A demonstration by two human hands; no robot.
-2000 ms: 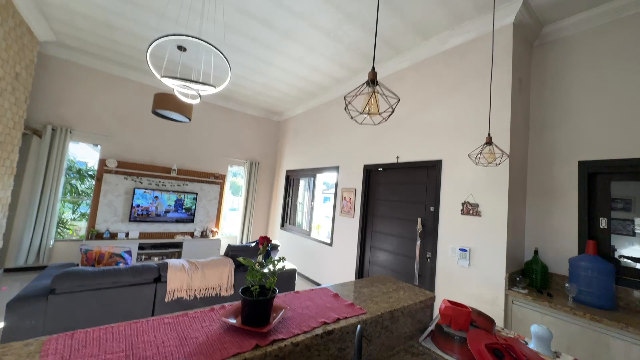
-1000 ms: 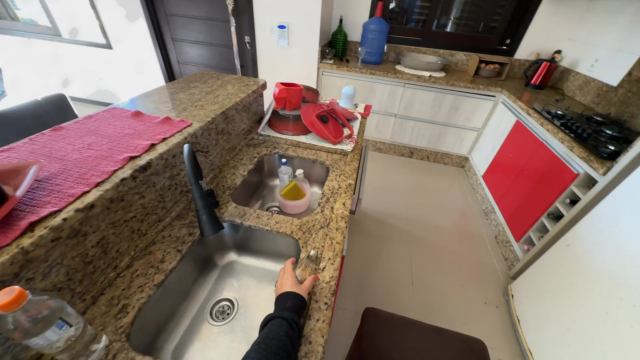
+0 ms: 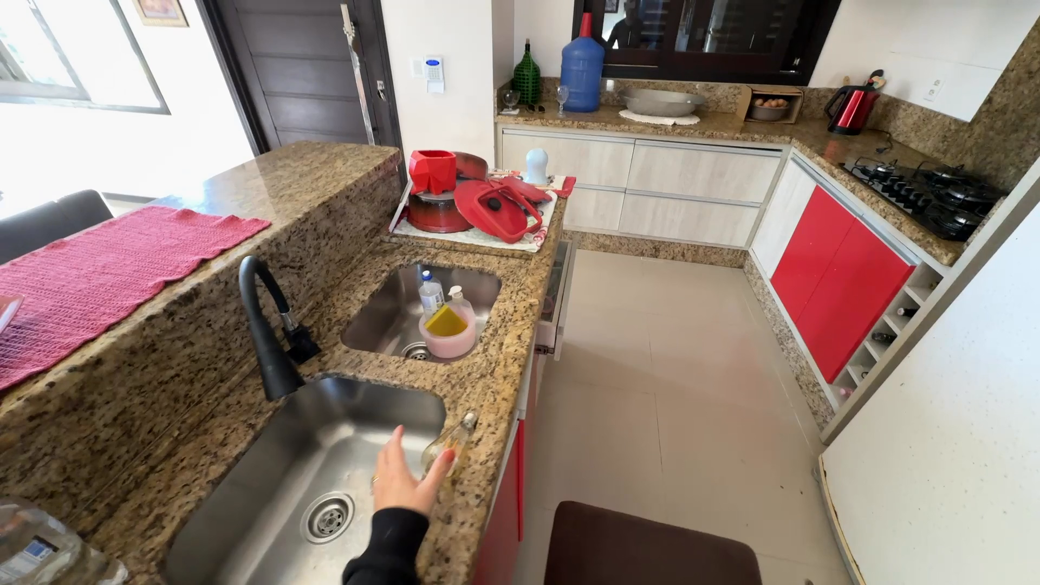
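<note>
My left hand (image 3: 410,479), in a black sleeve, is over the right edge of the large steel sink (image 3: 317,455) with its fingers apart. Just beyond the thumb, a small clear glass item (image 3: 452,441), a bottle or a bulb, lies on the granite rim; part of it is hidden by the hand, and contact is unclear. A black faucet (image 3: 264,325) stands behind the large sink. In the smaller sink (image 3: 374,325) are a pink bowl (image 3: 448,343) with a yellow sponge (image 3: 446,322), a clear bottle (image 3: 431,294) and a pump bottle (image 3: 461,305). My right hand is out of view.
Red pots and lids (image 3: 487,207) rest on a cloth past the smaller sink. A clear plastic bottle (image 3: 49,548) is at the lower left. A brown seat (image 3: 650,548) stands at the lower right. A drawer (image 3: 561,301) stands partly open.
The view has swung from the living room down to the sinks. Between one second ago and now, my left hand's fingers have spread apart beside the glass item.
</note>
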